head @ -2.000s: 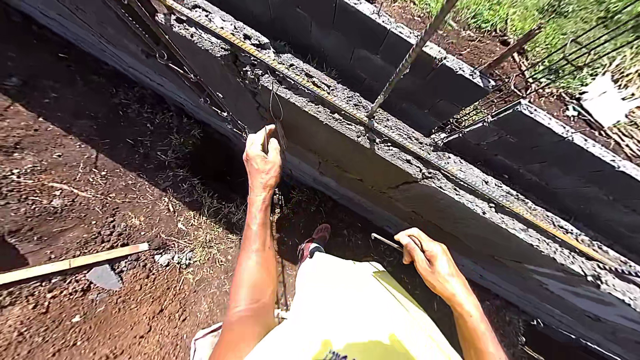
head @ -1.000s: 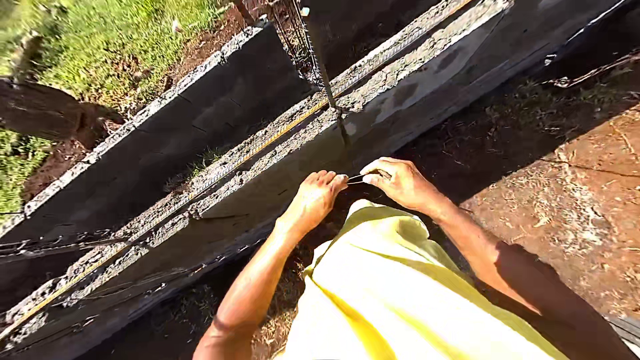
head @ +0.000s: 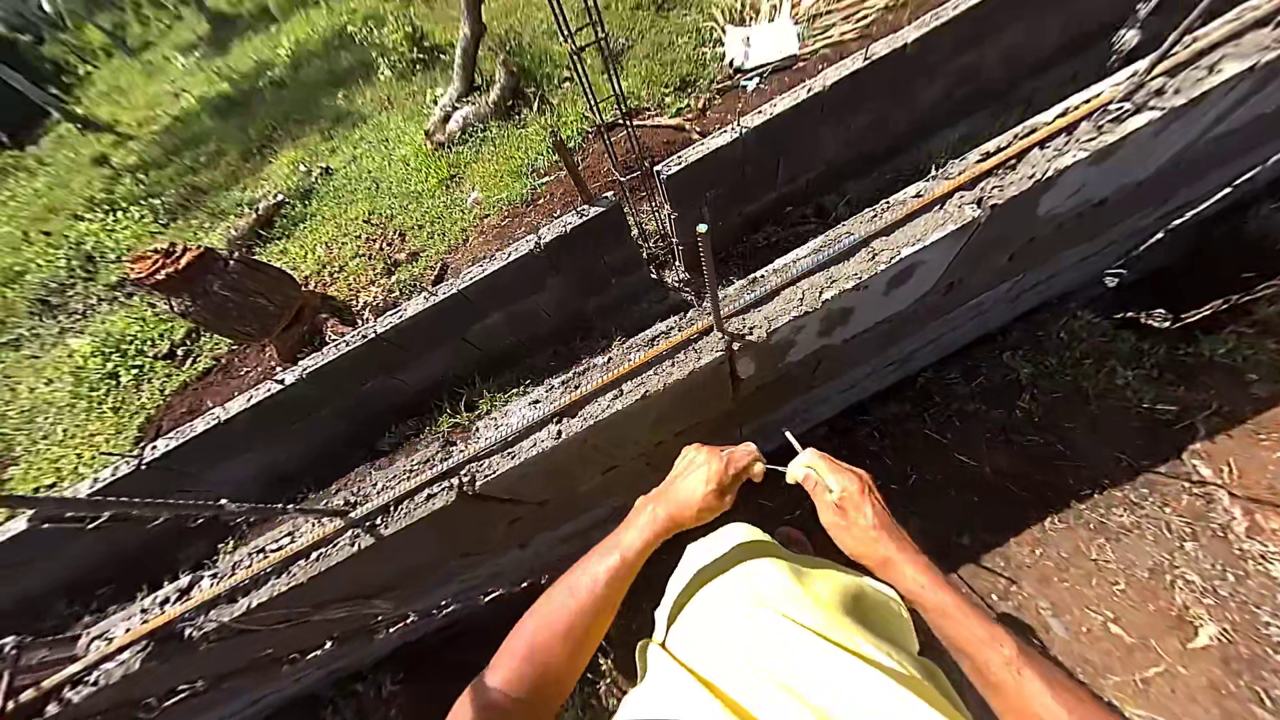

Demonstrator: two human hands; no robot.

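Observation:
My left hand (head: 705, 482) is closed on one end of a short thin wire (head: 776, 468), just in front of my body. Close to its right, my right hand (head: 842, 495) grips a thin metal rod (head: 792, 440), whose tip sticks up past the fingers. The wire spans the small gap between both hands. Beyond them runs a low concrete wall (head: 640, 420) with rough mortar on top. Along that top lies a long rusty rebar (head: 640, 357). A short upright rebar (head: 710, 280) stands out of the wall above my hands.
A second concrete block wall (head: 420, 345) runs parallel behind a trench. A rebar column cage (head: 610, 120) rises at its gap. Another rebar (head: 170, 507) juts in at the left. On the grass are a tree stump (head: 225, 295) and a branch; bare soil (head: 1120, 560) lies at right.
My hands, apart two seconds ago with the rod in my right hand, are now close together with the wire between them. The view has swung strongly along the wall.

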